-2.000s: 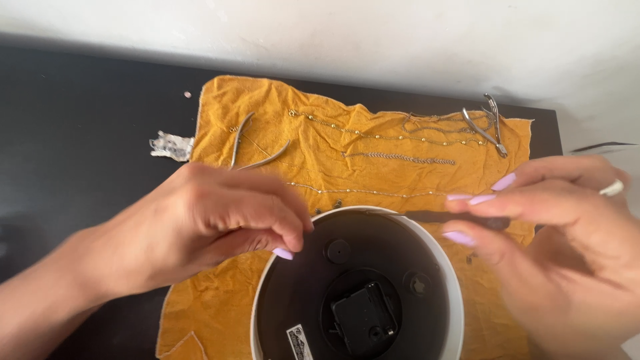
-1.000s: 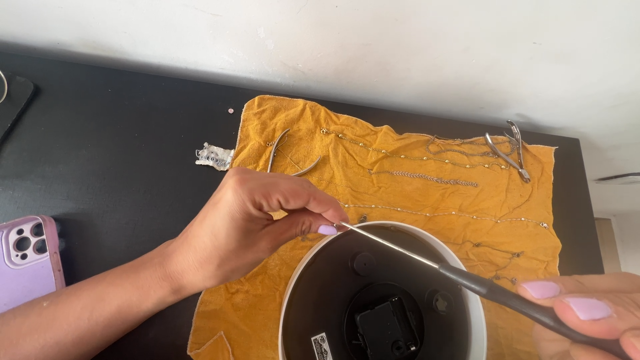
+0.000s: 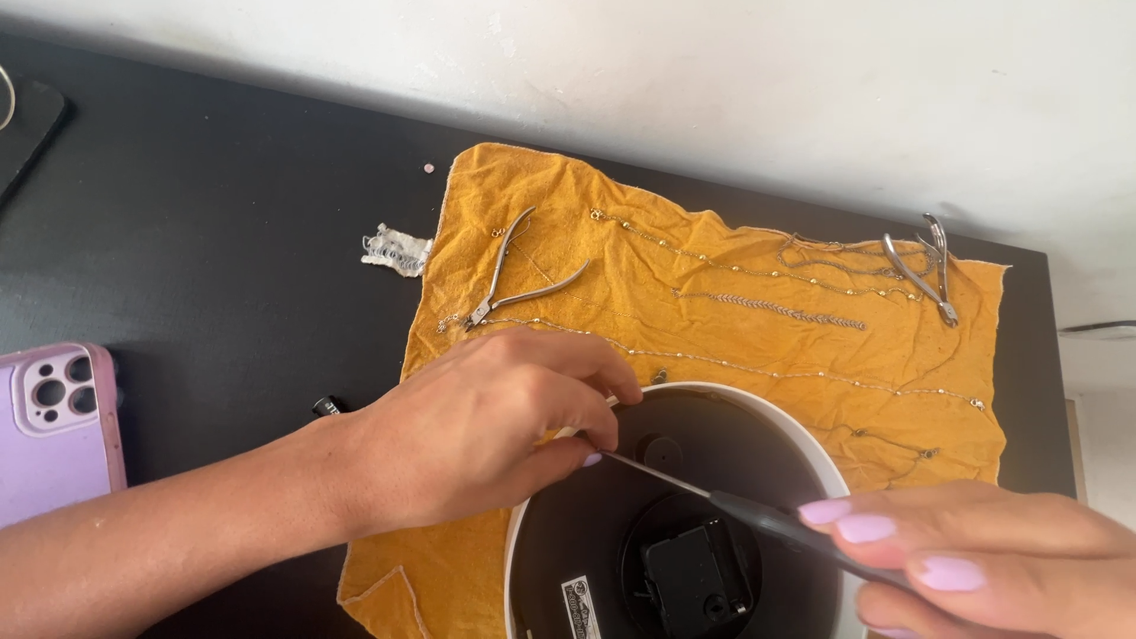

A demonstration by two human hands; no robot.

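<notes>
My right hand (image 3: 985, 550) grips the dark handle of a thin metal-shafted tool, likely a small screwdriver (image 3: 781, 524). The tool's tip reaches the fingertips of my left hand (image 3: 506, 426), which are pinched at the upper left rim of a round white-rimmed wall clock (image 3: 839, 475). Whatever those fingertips pinch is hidden. The clock lies back up, showing a black clock movement (image 3: 692, 572) and a label with writing. Beneath it spreads a wrinkled mustard cloth (image 3: 550, 186).
On the cloth lie nippers (image 3: 510, 280) at left, more nippers (image 3: 932, 284) at right, beaded chains (image 3: 745, 269) and a leaf-pattern chain (image 3: 772, 306). A purple-cased phone (image 3: 62, 435) and a small black cylinder (image 3: 328, 406) lie on the dark table (image 3: 222, 222).
My left hand has come to the clock's rim. My right hand, blurred at the right two seconds ago, now holds the tool across the clock, its tip at my left fingertips. The view has shifted left.
</notes>
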